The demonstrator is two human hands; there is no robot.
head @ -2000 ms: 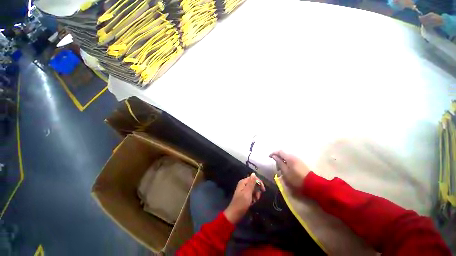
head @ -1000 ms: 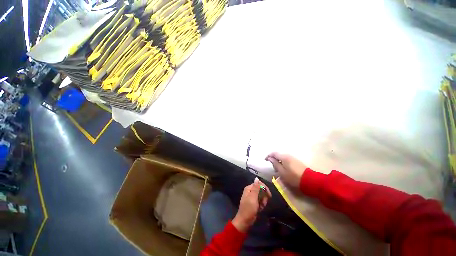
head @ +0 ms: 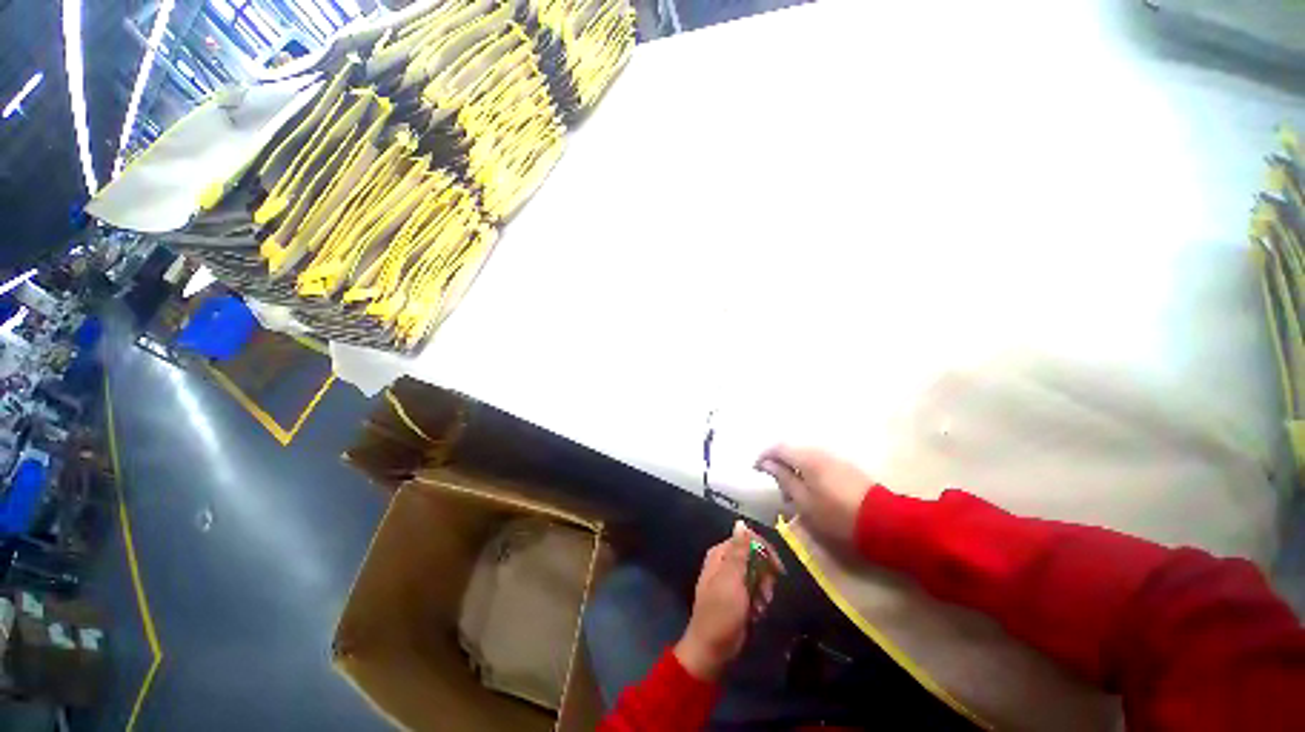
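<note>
A beige panel [head: 1045, 443] lies over the table's near right part, with yellow binding [head: 866, 622] along its left edge, hanging over the table edge. My right hand [head: 816, 491] is above the panel's yellow corner, fingers curled with the tips together; whether it holds something small cannot be told. My left hand [head: 733, 594] is just off the table edge, curled around a small dark thing with a green spot, possibly thread snips; its shape is mostly hidden in the fingers. A dark cord [head: 709, 465] lies at the table edge beside my hands.
Tall stacks of yellow-edged panels [head: 387, 215] stand at the table's far left. More yellow-edged panels [head: 1284, 272] are at the right edge. An open carton [head: 387, 615] with beige pieces [head: 530, 608] is below left, beside a leg. A blue object [head: 218, 329] is on the floor.
The view has tilted, so the stacks and carton sit lower and the persons' hands opposite are out of view. My hands have barely moved relative to the panel.
</note>
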